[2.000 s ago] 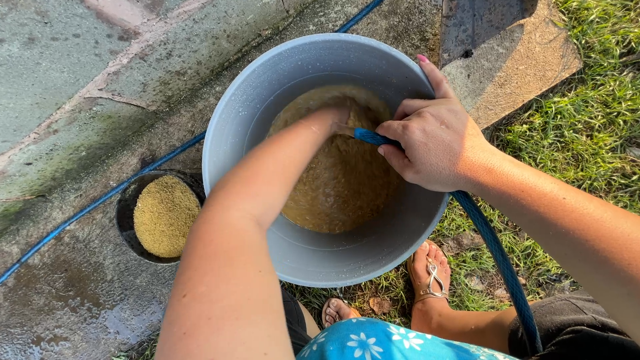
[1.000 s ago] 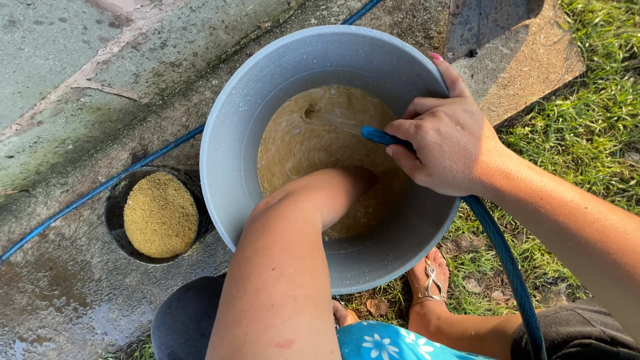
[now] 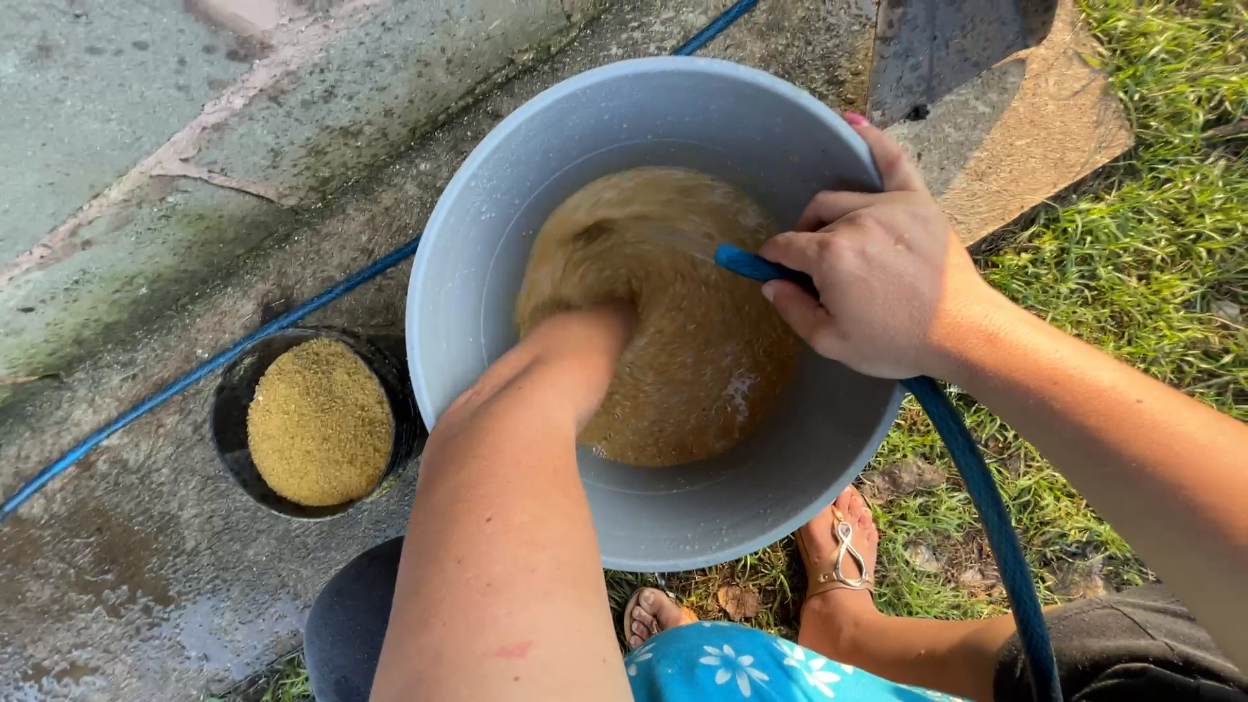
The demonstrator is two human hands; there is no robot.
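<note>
A round grey plastic tub [image 3: 497, 244] holds cloudy brown water [image 3: 682, 390] that swirls. My left hand [image 3: 585, 341] reaches over the tub's near left side, its fingers hidden under the water. With my right hand [image 3: 868, 263] I grip a blue hose [image 3: 746, 263] near its end; the thumb side of that hand rests at the tub's right rim. The hose end points left over the water, and a thin clear stream seems to leave it. Left of the tub stands a black bucket [image 3: 229, 414] filled with yellowish grain-like granules [image 3: 320, 422].
A blue hose length [image 3: 195, 375] runs behind the black bucket and the tub over wet concrete [image 3: 117, 585]. A stone ledge [image 3: 107, 117] lies at upper left, a flat slab [image 3: 1043, 127] at upper right. Grass [image 3: 1150, 263] grows on the right; my sandalled feet [image 3: 843, 556] are below the tub.
My left hand has moved through the water, from the tub's near right part a second ago to its left part now. My right hand has kept its hold on the hose.
</note>
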